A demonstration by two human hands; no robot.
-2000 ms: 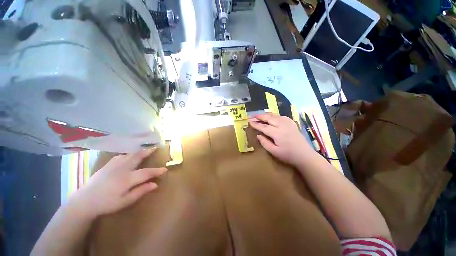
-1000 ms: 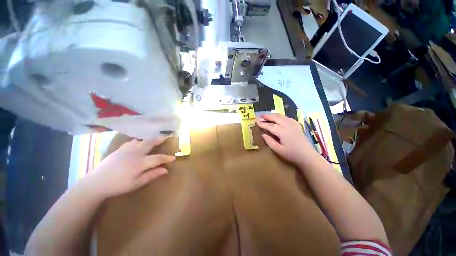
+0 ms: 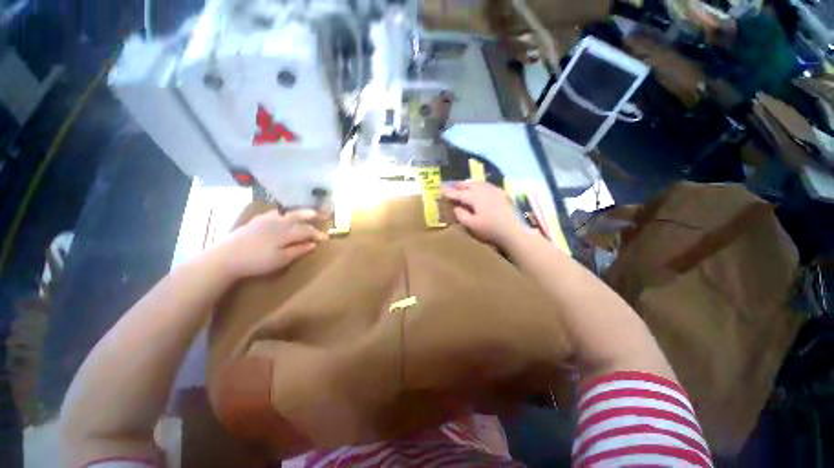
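A brown tote bag body (image 3: 475,292) lies over the machine table and hangs toward me. It has a centre seam, a small pale-yellow mark and a reddish-brown patch at lower left. Its far edge lies at the presser clamp (image 3: 411,151), beside the yellow template brackets (image 3: 432,199). My left hand (image 3: 274,242) lies flat on the bag, left of the left bracket, fingers apart. My right hand (image 3: 477,208) rests near the bag's far edge, right of the right bracket, fingers slightly spread. The needle area is washed out by bright light.
The white pattern sewing machine head (image 3: 265,110) stands at upper left. A white-framed dark screen (image 3: 590,96) is at upper right. More brown bags (image 3: 709,302) are heaped at right. Thin tools lie right of my right hand. A person in green (image 3: 764,50) is at far upper right.
The view has moved back and shows more of the bag, including its patch and pale-yellow mark. Both hands stay beside the yellow brackets.
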